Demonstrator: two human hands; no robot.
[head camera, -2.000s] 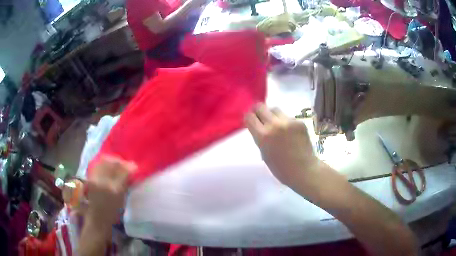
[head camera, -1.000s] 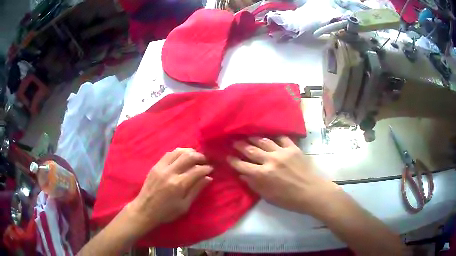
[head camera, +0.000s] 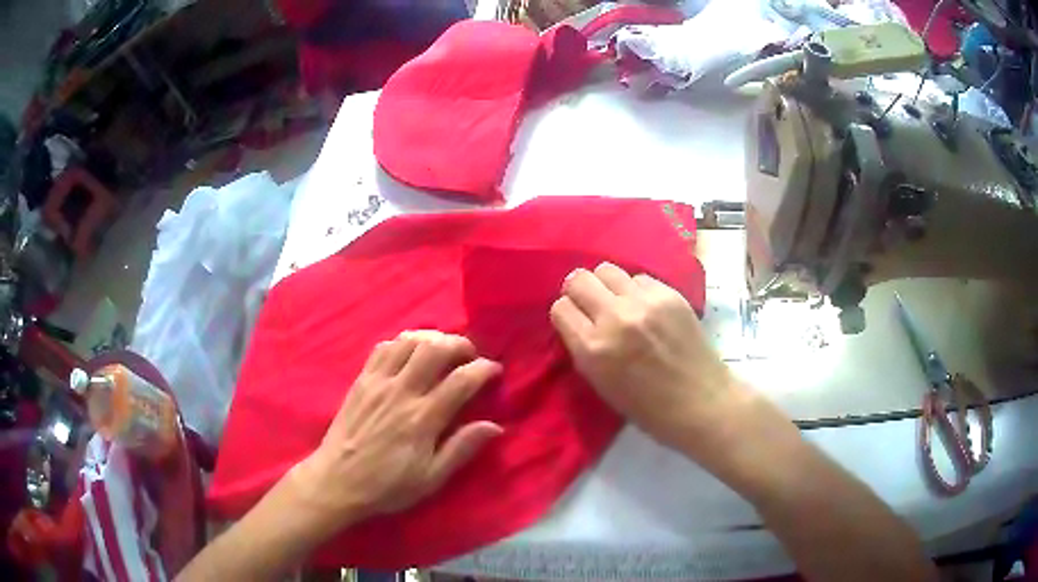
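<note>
A large red fabric panel (head camera: 342, 296) lies on the white table in front of me, left of the needle area. A darker red folded part lies on it between my hands. My left hand (head camera: 404, 426) rests on the panel with its fingers spread a little and thumb apart. My right hand (head camera: 637, 341) is on the panel's right part, its fingers curled down with the fingertips pinching the cloth near the fold. The sewing machine (head camera: 820, 193) stands to the right; the panel's right edge is close to its needle plate, not under the presser foot.
Scissors (head camera: 954, 415) with orange-brown handles lie on the right. Rounded red cut pieces (head camera: 450, 114) lie at the table's upper left. A pale plastic bag (head camera: 211, 284) hangs left of the table. White cloth (head camera: 706, 48) lies behind. An orange-labelled bottle (head camera: 131, 404) is at lower left.
The red panel came down from the air onto the table. Since a second ago, my right hand has moved up on it and curled its fingers; the fold's flap is turned down. My left hand barely moved.
</note>
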